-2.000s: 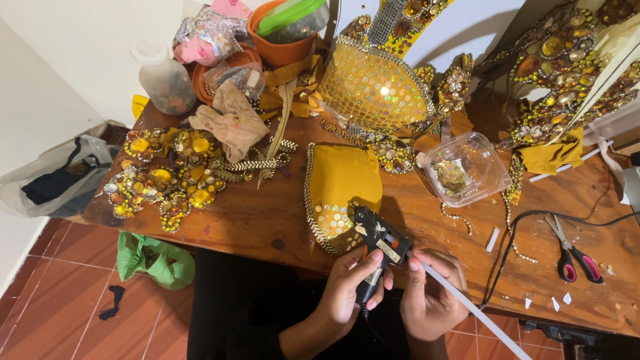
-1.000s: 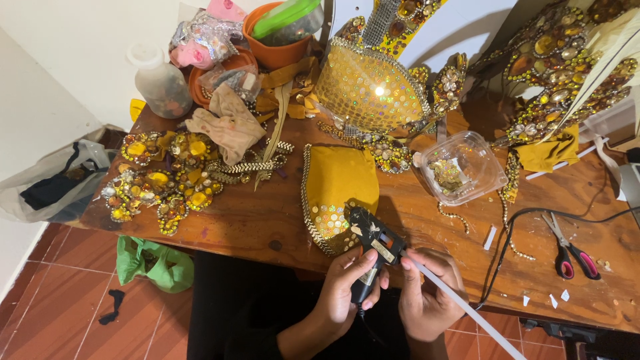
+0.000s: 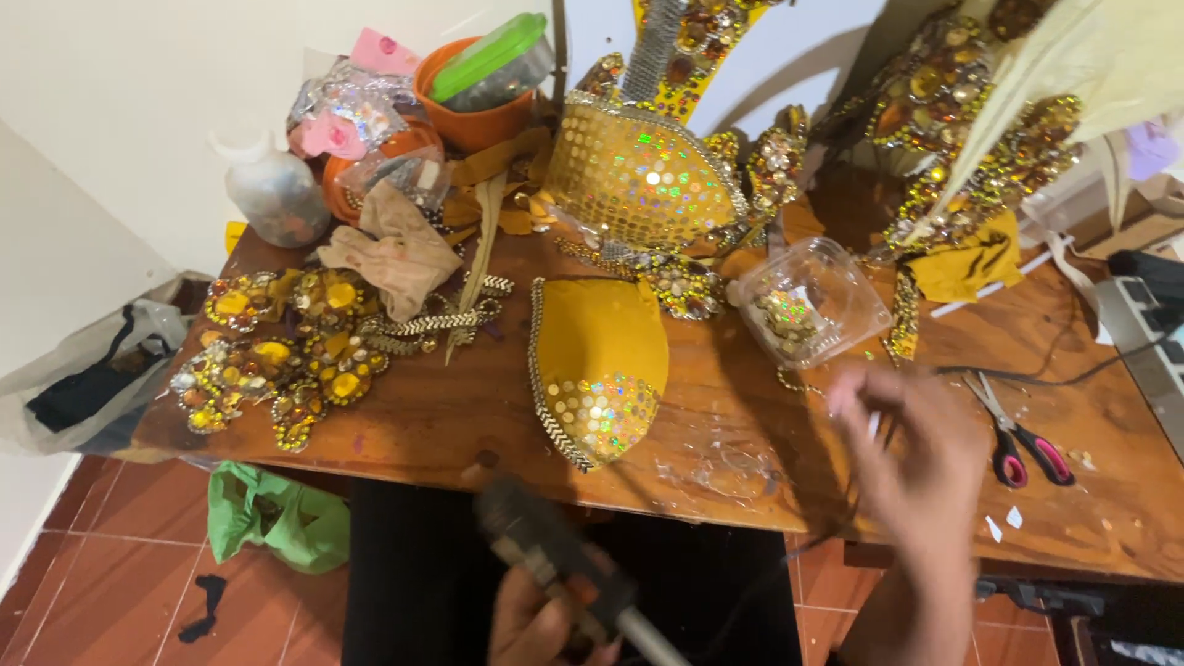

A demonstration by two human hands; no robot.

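My left hand (image 3: pixel 546 615), low in the view, is closed around a black hot glue gun (image 3: pixel 555 546) with a whitish glue stick in its rear end. Blurred, my right hand (image 3: pixel 911 444) hangs over the table's right part, fingers apart and holding nothing that I can see. A yellow fabric cup (image 3: pixel 601 324) lies between the hands, edged with metallic chevron trim and partly covered with round sequins (image 3: pixel 601 416). Behind it stands a sequined gold cup (image 3: pixel 647 176). The clear plastic box (image 3: pixel 846 305) beyond my right hand holds loose sequins (image 3: pixel 786 314).
Scissors (image 3: pixel 1013 435) and white scraps (image 3: pixel 1015 516) lie at the right, near a black cable (image 3: pixel 1064 377). Jeweled pieces (image 3: pixel 277 351), beige cloth (image 3: pixel 393 254), orange pots (image 3: pixel 476 111) and a plastic bottle (image 3: pixel 276 194) crowd the left. Feathered, jeweled pieces (image 3: pixel 999 166) stand at the back right.
My right hand has let go of the glue stick and moved up and right over the table. My left hand has lowered the glue gun from the cup's tip towards the bottom of the view.
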